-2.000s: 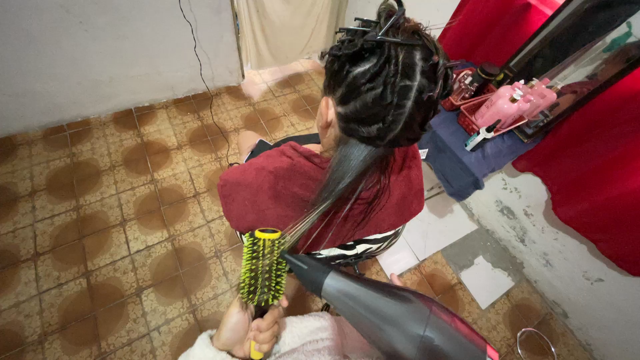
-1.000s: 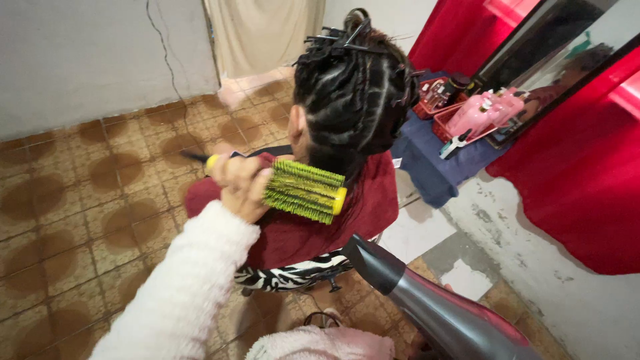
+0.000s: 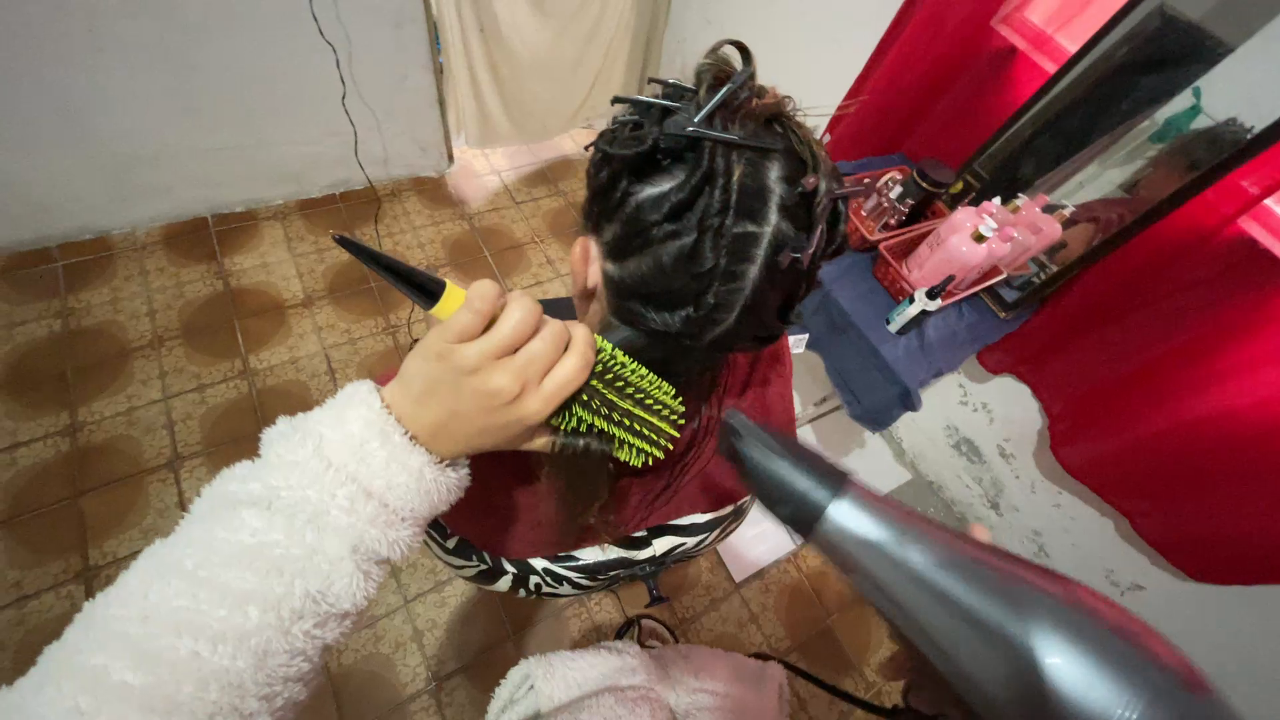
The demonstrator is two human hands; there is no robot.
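My left hand (image 3: 495, 370) is closed around a round hair brush (image 3: 630, 405) with yellow-green bristles, its black tapered handle pointing up and left. The bristles lie at the loose lower hair of a seated person, whose upper dark hair (image 3: 690, 230) is pinned up with black hair clips (image 3: 700, 115). A dark red towel (image 3: 745, 400) covers the person's shoulders. At the lower right is a grey hair dryer (image 3: 960, 570), its flat nozzle beside the brush and pointing at the hair. My right hand (image 3: 925, 665) is mostly hidden behind the dryer, in shadow at its underside.
A zebra-patterned chair back (image 3: 590, 565) stands in front of me. To the right, a blue-covered table (image 3: 865, 335) bears red baskets (image 3: 890, 265) with pink pump bottles (image 3: 965, 245), beside a dark-framed mirror (image 3: 1090, 150). A cable (image 3: 830, 685) hangs below the dryer.
My left hand has risen from low in the view with the brush, first across the back and now to the underside of the hair. The brush handle now points up and left.
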